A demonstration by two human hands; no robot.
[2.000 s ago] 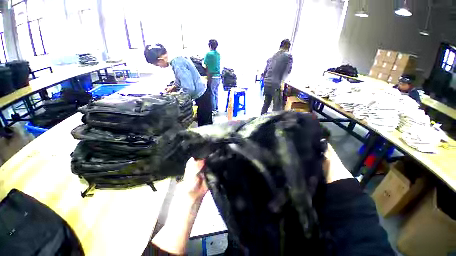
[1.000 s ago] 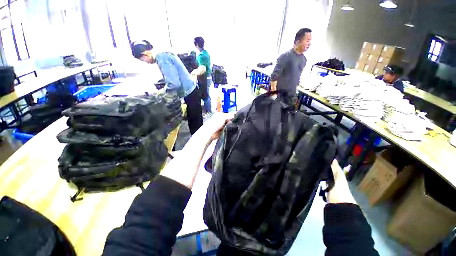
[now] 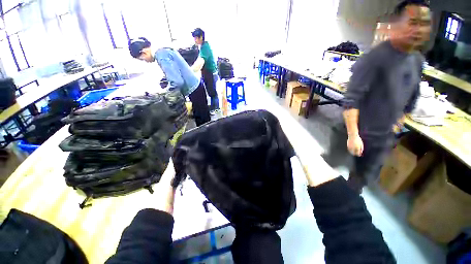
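A dark, nearly black backpack is held up in front of me above my lap and the white side table top. My left hand is at its left edge, mostly hidden by the bag and blurred. My right hand is at its right edge, with the fingers hidden behind the bag. A stack of camouflage backpacks lies on the yellow table to the left. A black backpack lies at the lower left.
A person in dark grey stands close on the right. Two people are beyond the stack, near a blue stool. Cartons stand under the right table. The white table top is under the bag.
The backpack has been turned, so its strap side no longer faces me, and it sits lower and further left. My left hand moved down its left side. The person in grey walked closer.
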